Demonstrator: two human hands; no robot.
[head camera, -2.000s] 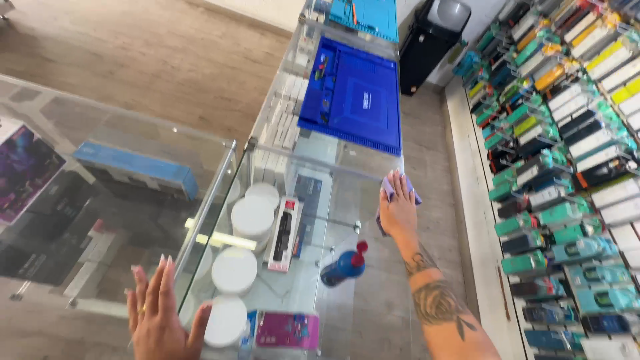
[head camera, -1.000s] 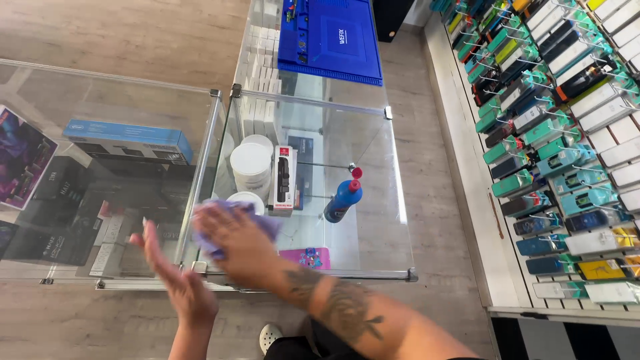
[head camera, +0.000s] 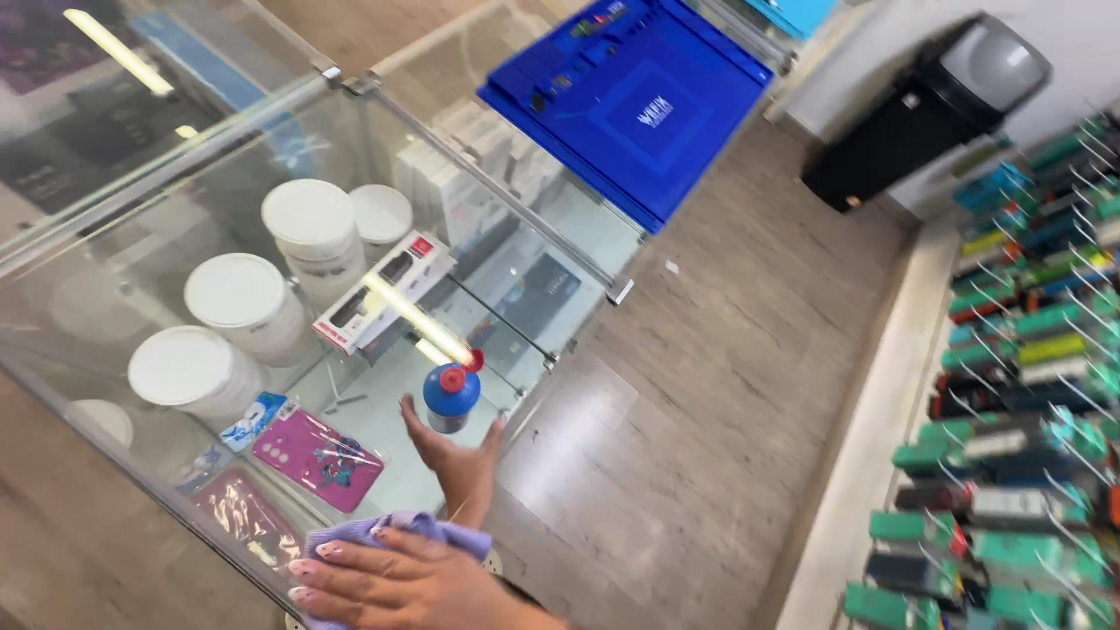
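On the glass countertop of a display case (head camera: 604, 278), my right hand (head camera: 411, 577) presses flat on a purple cloth (head camera: 472, 538) near the bottom edge. Just above it, my left hand (head camera: 459, 455) reaches around the near side of a blue bottle (head camera: 451, 394) with a red cap, which stands upright. Its fingers are spread and not closed on the bottle; whether they touch it I cannot tell. Under the glass lie a pink phone case (head camera: 319, 459) in its packaging, white round tubs (head camera: 234, 293) and a white-and-red box (head camera: 385, 293).
A blue work mat (head camera: 630, 105) with small parts lies on the counter further along. A black bin (head camera: 927, 114) stands by the wall. Hanging packaged goods (head camera: 1015, 446) line the right side. Metal clips (head camera: 328, 72) join the glass panes, and wood-look floor (head camera: 647, 420) runs beside the case.
My left hand has moved from the left side of the counter to beside the bottle. The cloth under my right hand has moved to the case's near edge. The view has turned strongly.
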